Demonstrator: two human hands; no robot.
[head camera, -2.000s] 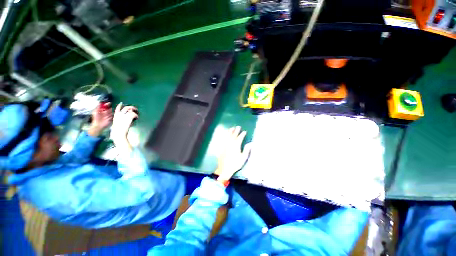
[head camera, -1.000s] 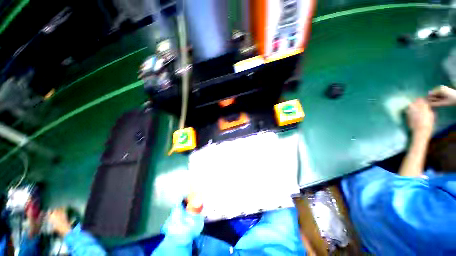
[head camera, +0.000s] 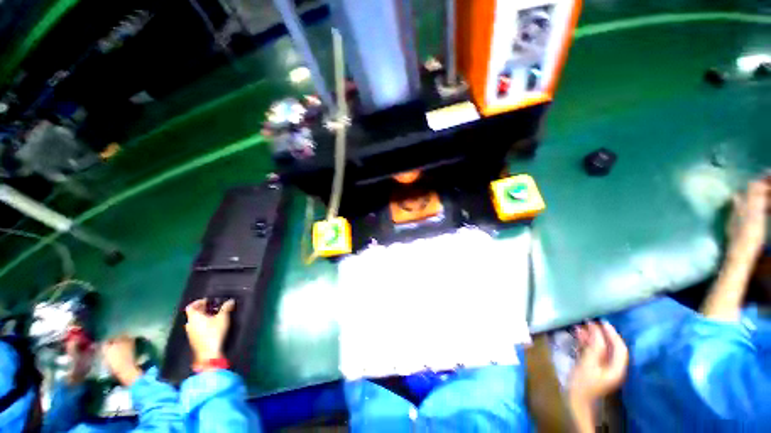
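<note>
My left hand, with a red band at the wrist, is over the near compartment of the long black tray. Its fingertips pinch a small black part. My right hand is at the lower right, over a brown carton, fingers curled; blur hides whether it holds anything. The press stands ahead, its orange nest showing thin dark marks and the small orange upper die above it. A bright white rectangle lies before the press.
Yellow button boxes stand left and right of the nest. An orange control box is behind. A black part lies on the green bench at right, another in the tray. Neighbours' hands are at both sides.
My left hand has moved left from the white rectangle's edge to the tray. My right hand has come into view over the carton. The dark shape earlier in the nest no longer shows.
</note>
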